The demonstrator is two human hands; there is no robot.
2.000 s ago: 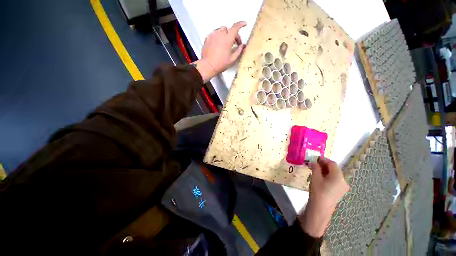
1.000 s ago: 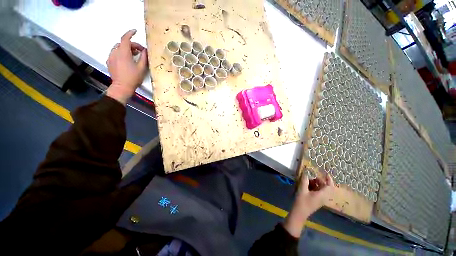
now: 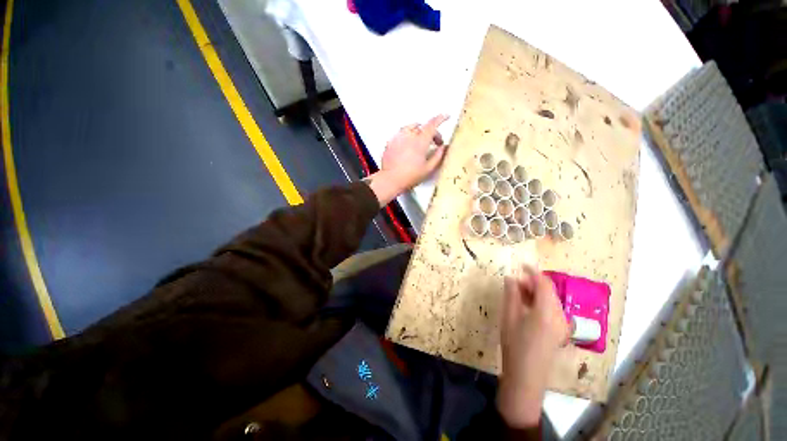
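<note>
The tan work board (image 3: 449, 276) lies at an angle on the white table. A cluster of pale grey rings (image 3: 519, 207) stands on its middle, open ends up. A bright pink device (image 3: 590, 301) with a white patch sits on its near right part. My left hand (image 3: 414, 157) rests at the board's left edge, index finger extended, fingers apart. My right hand (image 3: 533, 323) is blurred, over the board just left of the pink device and covering part of it. Whether it holds a ring cannot be told.
Boards packed with rings (image 3: 682, 379) lie along the right side, with another at the upper right (image 3: 708, 121). A crumpled dark blue cloth (image 3: 393, 15) lies on the far part of the white table (image 3: 388, 77). Dark floor with yellow lines is at left.
My right hand has moved from the near edge of the ring-filled board at right to beside the pink device. My left hand stays at the work board's left edge. The camera view has turned.
</note>
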